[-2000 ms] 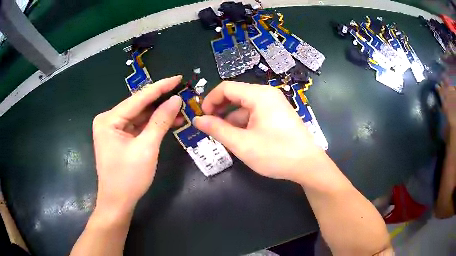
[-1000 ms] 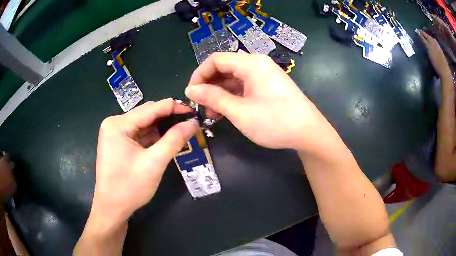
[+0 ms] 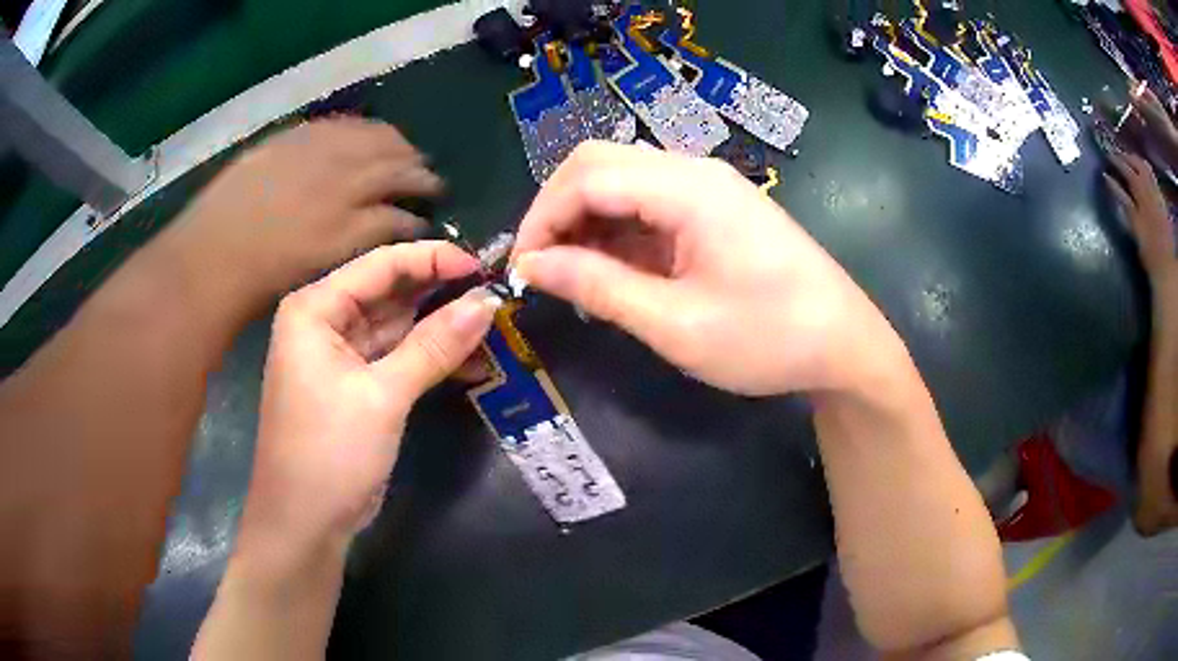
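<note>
A phone circuit board (image 3: pixel 523 403) with a blue stepped upper part and a silver-white lower part hangs below my fingers, lower end towards me. An orange flex cable (image 3: pixel 514 338) runs along the blue part. My left hand (image 3: pixel 375 336) pinches the board's narrow top end between thumb and forefinger. My right hand (image 3: pixel 672 265) pinches a small silver-white end part (image 3: pixel 518 279) at that same end, touching the left fingertips. The fingers hide most of the top end.
Another person's arm and blurred hand (image 3: pixel 304 194) reach in from the left, beside my left hand. A board pile (image 3: pixel 672 116) lies at the top middle, another board group (image 3: pixel 988 116) at upper right. A grey metal post (image 3: pixel 71 129) stands upper left. Another person's hand (image 3: pixel 1143 194) is at right.
Another person's arm has come in from the left, over where a single board lay, now out of sight. My hands stay together at the board's top end; its lower end has swung slightly right.
</note>
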